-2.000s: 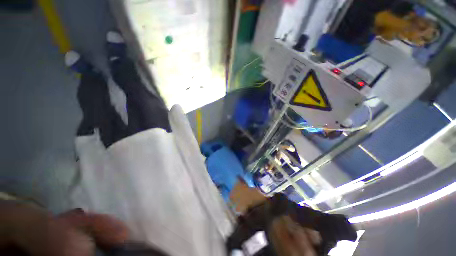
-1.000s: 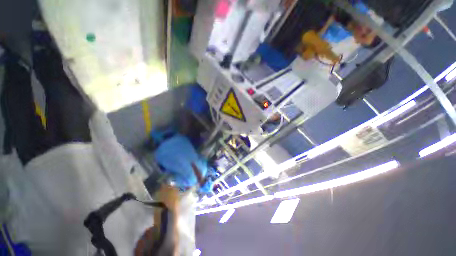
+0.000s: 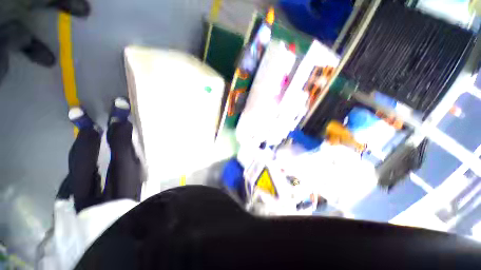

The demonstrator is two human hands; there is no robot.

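A matte black curved object [image 3: 211, 237], too close to the lens to name surely, fills the bottom of the picture from lower left to the right edge. It hides what lies behind it. Neither of my hands shows, so I cannot tell whether a hand holds it. At the left are legs in dark trousers [image 3: 118, 158] with blue and white shoes, below a white garment [image 3: 105, 216].
A white box-like cabinet or table [image 3: 176, 105] stands beside the legs. A white machine with a yellow warning triangle [image 3: 266, 182] is at centre right. A large black ribbed thing [image 3: 406, 58] is upper right. A yellow floor line [image 3: 66, 58] and another person's dark shoes [image 3: 39, 52] are upper left.
The black object now covers the bottom of the view. The hand-like shapes and dark strap seen low in the earlier frames are gone. The view has shifted, and the legs show again.
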